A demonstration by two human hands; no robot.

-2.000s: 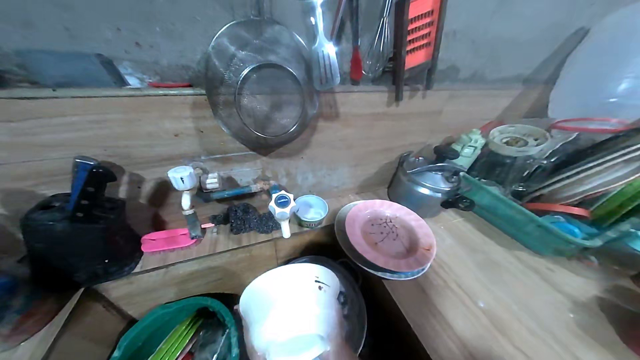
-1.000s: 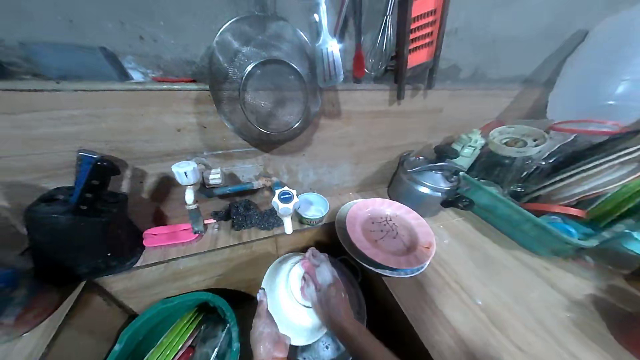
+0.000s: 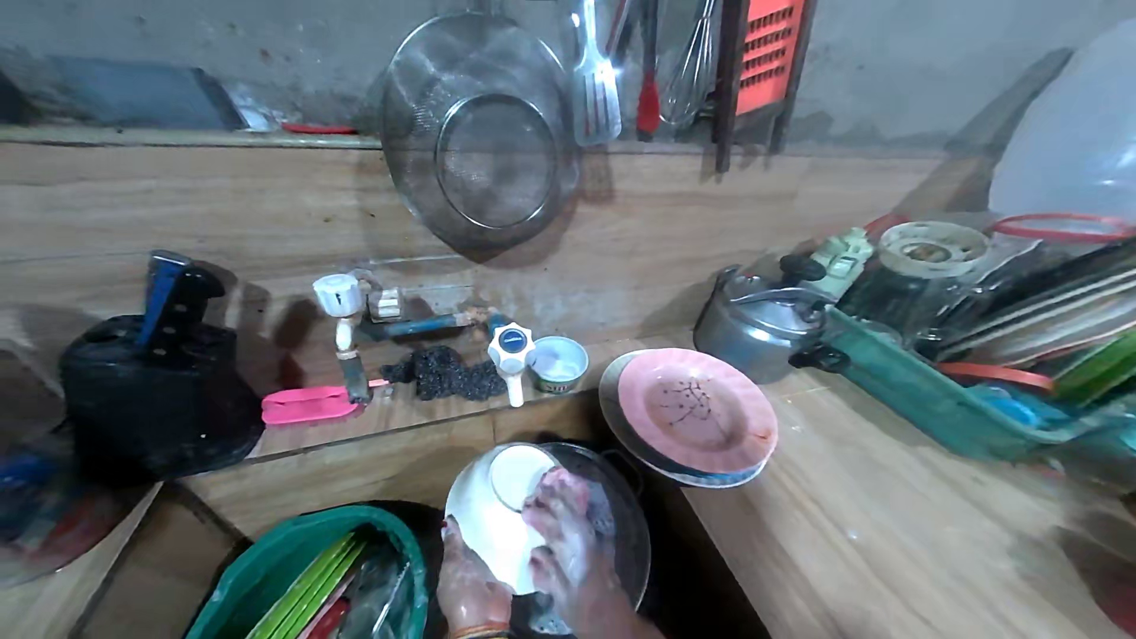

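Observation:
A white bowl (image 3: 493,524), its round foot facing up, is tilted over a metal pot (image 3: 635,541) of sudsy water in the sink. My left hand (image 3: 470,581) grips the bowl's near left edge. Wet with suds, my right hand (image 3: 568,532) presses a pinkish sponge or cloth (image 3: 566,491) against the bowl beside its foot. A pink plate (image 3: 697,413) lies on other plates at the sink's right edge. The fingertips under the bowl are hidden.
A green tub (image 3: 306,532) with dishes stands left of the pot. Behind the sink are a tap (image 3: 512,351), a small tin (image 3: 559,362), a dark scourer (image 3: 444,373) and a pink brush (image 3: 311,405). A kettle (image 3: 768,333) and green dish basket (image 3: 923,399) stand right.
Two seconds ago the bowl's deep side showed; since then it has been turned foot up. My right hand has shifted slightly across it since one second ago.

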